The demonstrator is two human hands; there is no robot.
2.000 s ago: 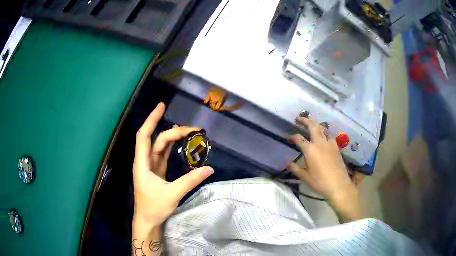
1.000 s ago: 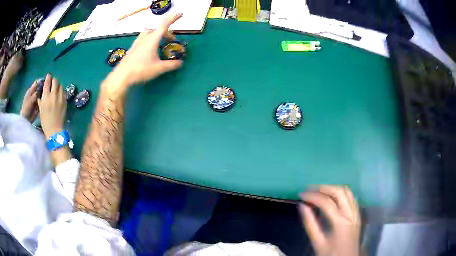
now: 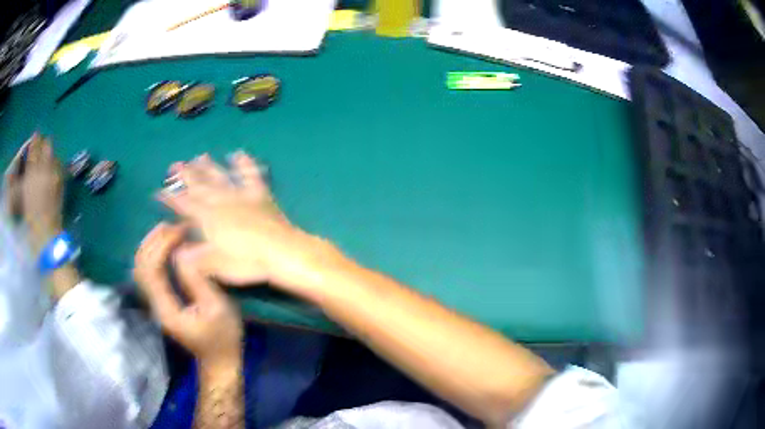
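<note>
My right hand [image 3: 231,222] reaches left across the green mat [image 3: 436,226]. Its fingers are over silvery watch modules; a bit of one module [image 3: 174,183] shows at the fingertips. My left hand [image 3: 193,293] is just below it, at the mat's front edge, with curled fingers. The hands overlap and blur, so what they hold cannot be told. Behind them lie amber-centred round watch assemblies: two close together, a left one [image 3: 164,96] and its neighbour [image 3: 195,100], and one further right [image 3: 256,92].
Another person's hand [image 3: 38,184] with a blue wristband is at the far left, near two small modules [image 3: 101,176]. A green marker [image 3: 482,80] lies on the far mat. White papers [image 3: 210,38] are behind. A black foam tray [image 3: 696,193] stands at the right.
My head has turned from the white machine to the mat. My left hand has left the amber assemblies and come down. My right hand has swung left; the two modules mid-mat no longer show there.
</note>
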